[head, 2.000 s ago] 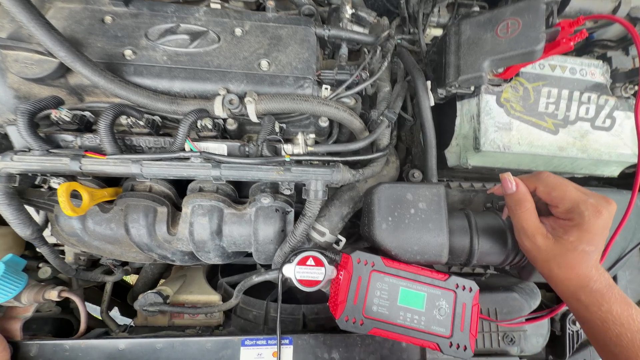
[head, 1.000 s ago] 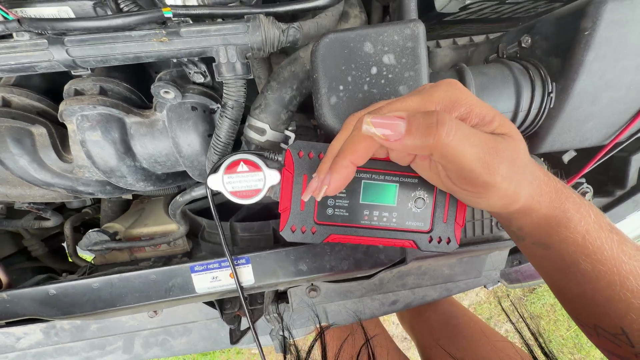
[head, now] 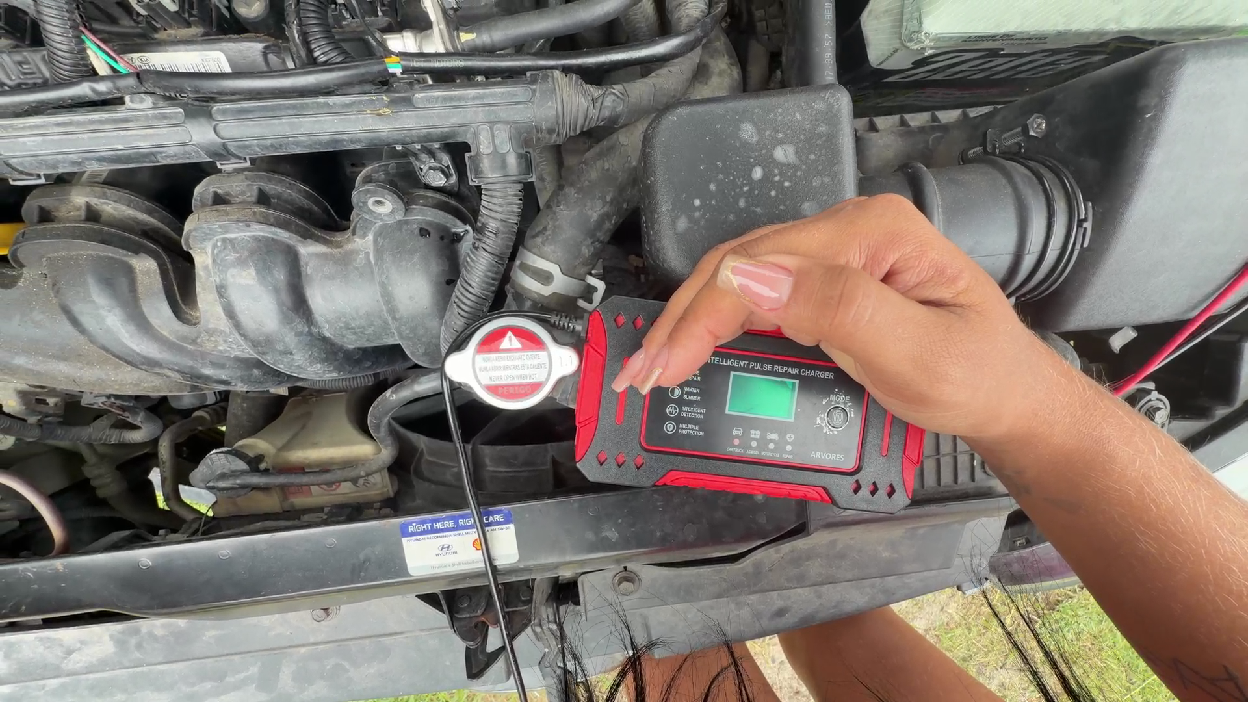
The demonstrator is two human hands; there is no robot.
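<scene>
A black and red battery charger with a lit green screen lies tilted on the front of a car's engine bay. My right hand is over its upper part, fingers bent and pointing left, with the fingertips above the charger's left half; whether they touch it I cannot tell. Nothing is held in that hand. Just left of the charger is the radiator cap, with a red and white warning face. A thin black cable runs around the cap and down over the front crossmember. My left hand is not in view.
The black plastic intake manifold fills the left side. Behind the charger are a black air box and a ribbed air duct. The battery's edge shows at the top right, and a red cable lies at the right.
My right hand has moved from beside the air duct to over the charger. The view has come much closer to the charger, and the battery clamp has left the view.
</scene>
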